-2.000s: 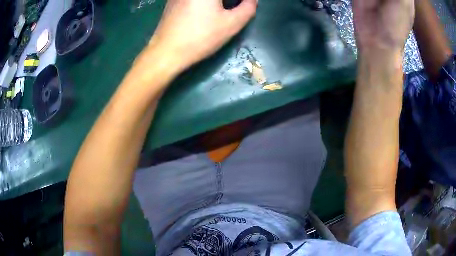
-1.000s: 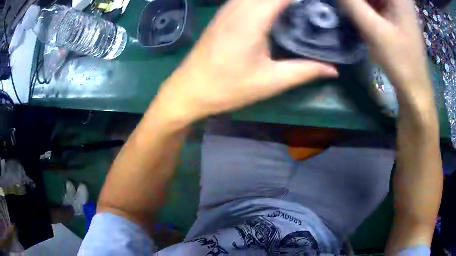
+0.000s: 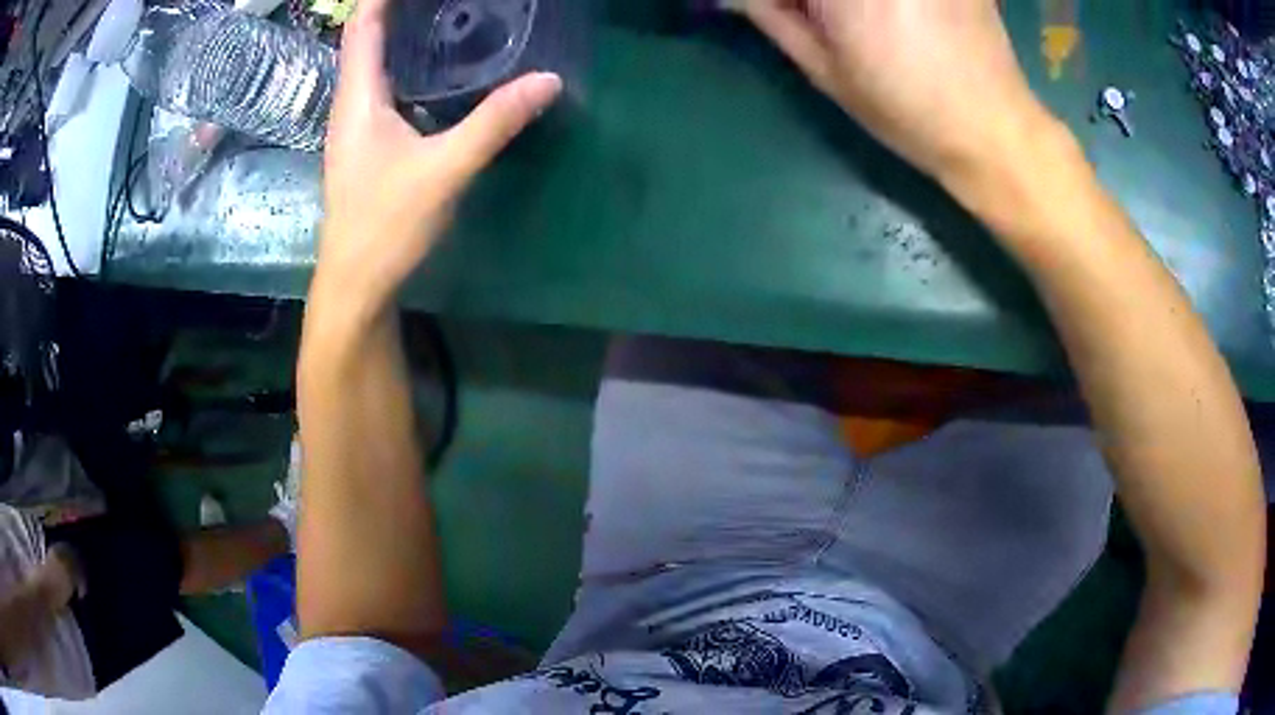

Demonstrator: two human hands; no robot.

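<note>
A black housing (image 3: 464,53), an open rounded-square cup with a round hub and centre hole inside, is at the upper left, its top cut off by the picture edge. My left hand (image 3: 399,161) is around it, fingers along its left side and thumb at its lower right edge. My right hand (image 3: 909,70) is at the top centre, partly cut off by the edge. A dark shape shows by its fingertips, too cut off to tell whether it is held.
A clear ribbed bottle (image 3: 245,70) lies at left. Small dark caps with pale centres (image 3: 1230,112) lie at far right. A small silvery piece (image 3: 1114,105), a yellow scrap (image 3: 1059,49) and dark crumbs (image 3: 909,245) lie on the green bench (image 3: 657,210). Another person's arm (image 3: 231,556) shows lower left.
The housing that was between both hands is no longer seen there. My left hand has moved left to the housing beside the bottle. My right hand has moved up and left.
</note>
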